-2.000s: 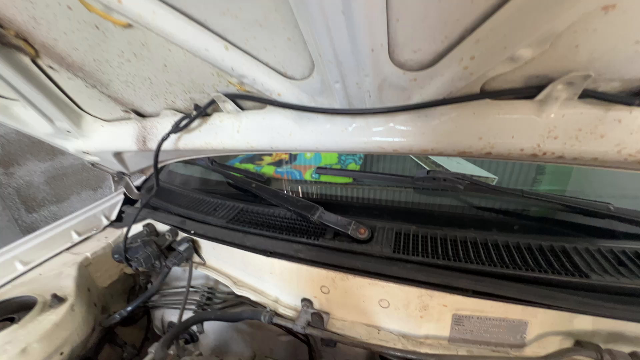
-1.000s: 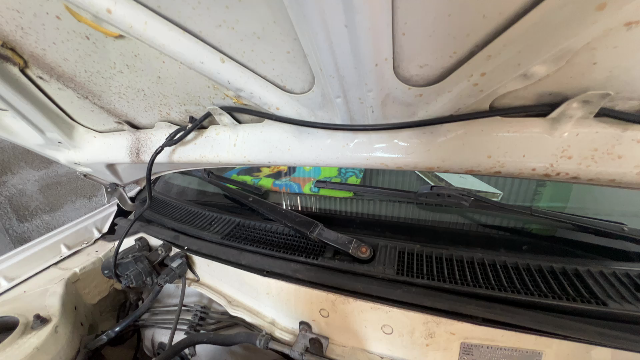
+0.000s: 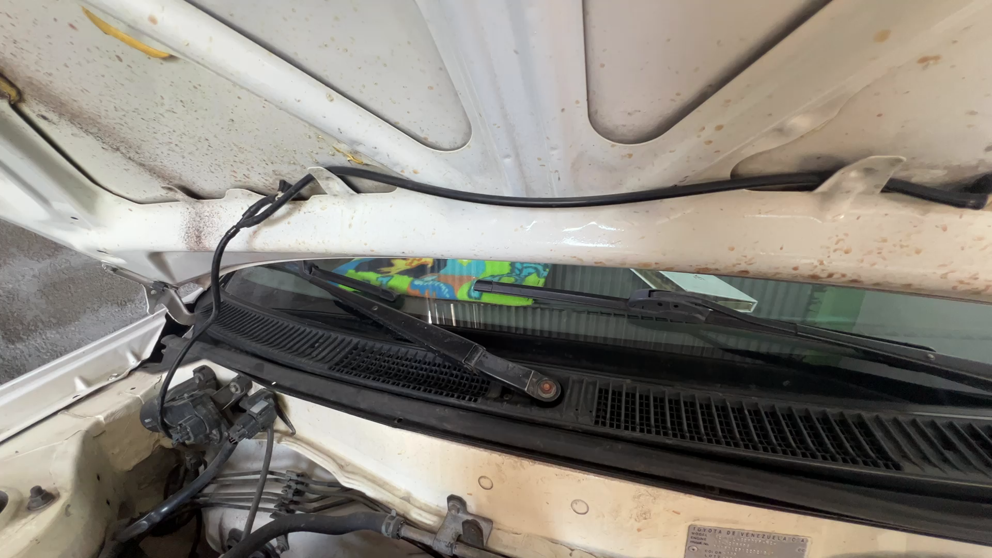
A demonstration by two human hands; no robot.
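Note:
Neither of my hands shows in the head view. Across the upper part stretches the raised white hood (image 3: 527,93) of a car, its underside spotted with rust-coloured marks. A black washer hose (image 3: 542,200) runs along its rear edge, held by metal tabs (image 3: 864,177), and drops at the left to a black plastic part (image 3: 194,411) in the engine bay. Below the hood, a black wiper arm (image 3: 434,337) is fixed at a pivot with a rusty centre (image 3: 547,387). Another wiper (image 3: 666,304) lies over the windshield (image 3: 814,310) at the right.
A black slatted cowl grille (image 3: 736,422) spans the base of the windshield. Under it are the cream firewall (image 3: 434,457), a metal plate bearing writing (image 3: 748,541), a thick black hose (image 3: 310,525) and several thin metal lines (image 3: 240,492). The white fender edge (image 3: 77,380) is at the left.
The view has shifted slightly, showing more of the hood's underside and less of the engine bay. No part of the car has plainly moved.

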